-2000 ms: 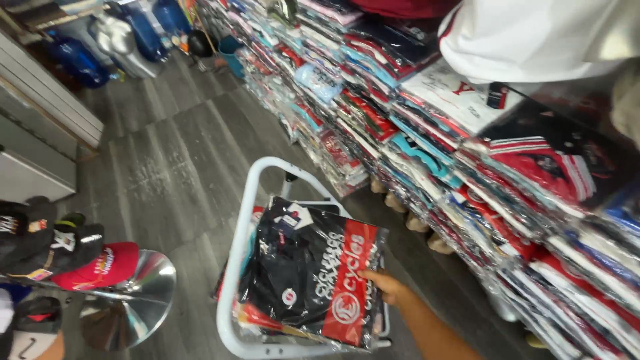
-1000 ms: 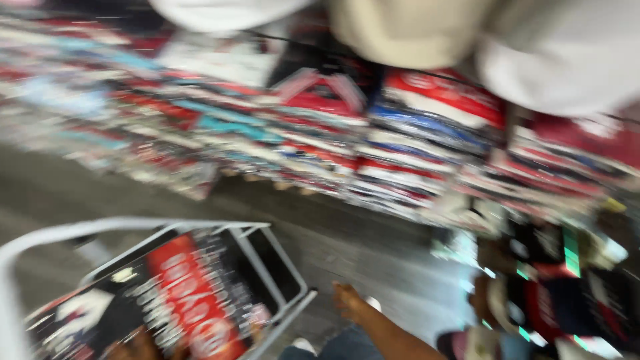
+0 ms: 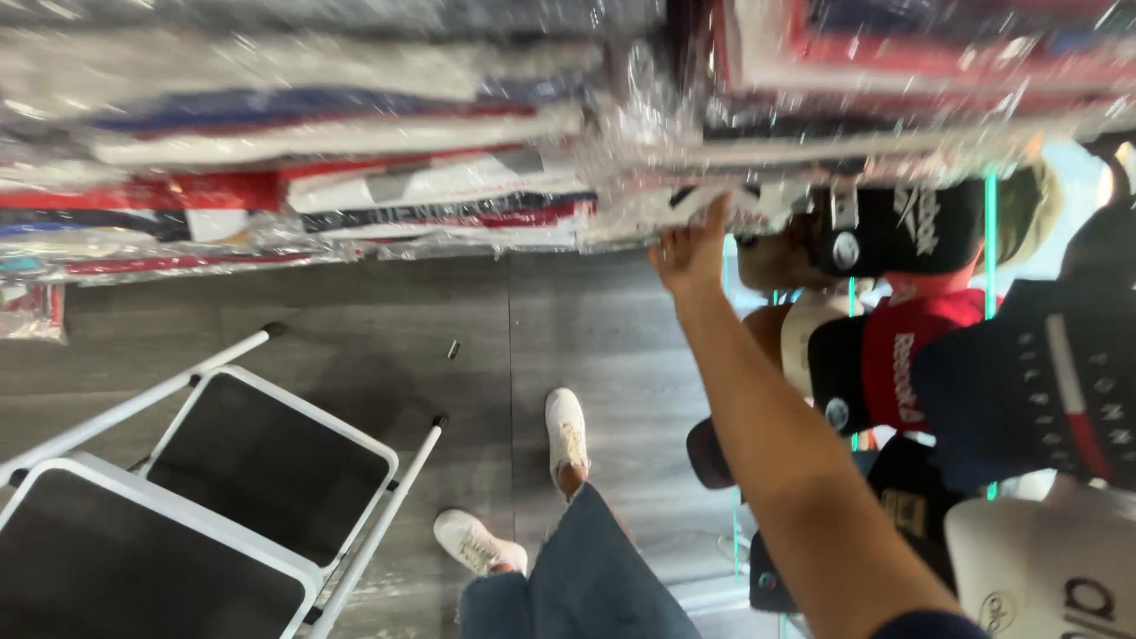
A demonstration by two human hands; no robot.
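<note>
My right hand (image 3: 690, 253) reaches up to the lower edge of a stack of garments in clear plastic sleeves. Its thumb lies over a white packaged garment (image 3: 612, 209) with dark print, and its fingers are curled at the edge; whether they pinch the plastic cannot be made out. Left of it, more flat packaged garments (image 3: 444, 213) in white, red and navy are piled up, partly blurred. Another pile (image 3: 887, 98) of sleeved garments is above and to the right. My left hand is out of the picture.
A white step stool with black treads (image 3: 271, 466) stands at lower left. Caps hang on the right beside my forearm, among them a black Reebok cap (image 3: 896, 226) and a white one (image 3: 1038, 568). My white shoes (image 3: 566, 430) are on the grey wood-look floor (image 3: 444, 293).
The view has swung strongly toward the shelf and caps. My right hand, earlier at a black-and-red package by the stool, is now at the stack. The packages seen on the stool no longer show.
</note>
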